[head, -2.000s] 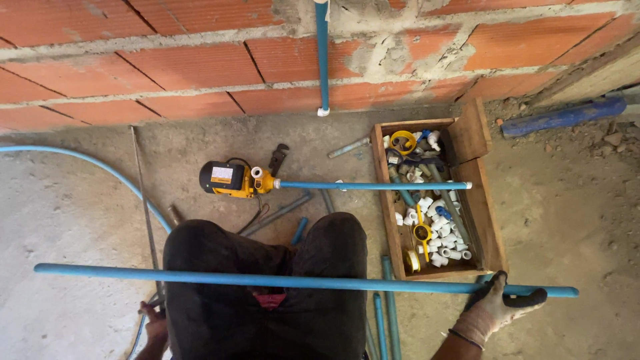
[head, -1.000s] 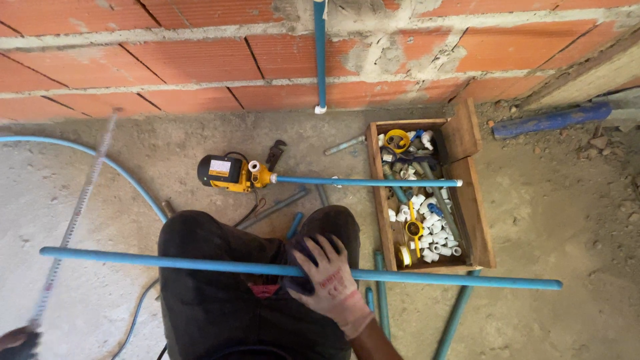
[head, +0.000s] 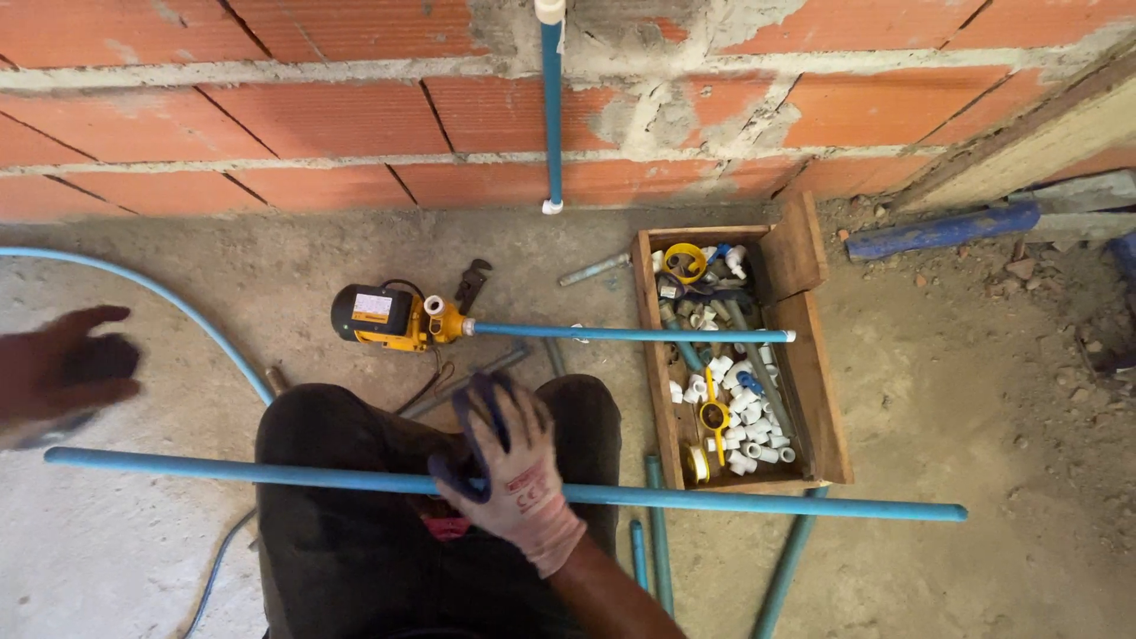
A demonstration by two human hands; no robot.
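A long blue plastic pipe (head: 754,500) lies across my thighs. My right hand (head: 510,470), in a white and dark work glove, rests on its middle, thumb and fingers around it. Off to the left, my left hand (head: 75,373) is blurred above the floor with its fingers apart; a dark patch shows by its palm, too blurred to name. Ahead of my knees stands a yellow and black electric water pump (head: 399,315), a thinner blue pipe (head: 621,335) running from it over a wooden box (head: 657,382) of white pipe fittings (head: 754,430).
A pipe wrench (head: 472,284) lies behind the pump. Blue hose (head: 169,297) curves over the floor at left. Against the brick wall a vertical blue pipe (head: 552,115) comes down. Green pipes (head: 790,559) lie near the box, and a dark blue pipe (head: 945,231) with rubble lies at right.
Two seconds ago my right hand was near the long pipe's right end; now it is at the middle. The long rule-like strip seen at left earlier is out of view, and my left hand has come up.
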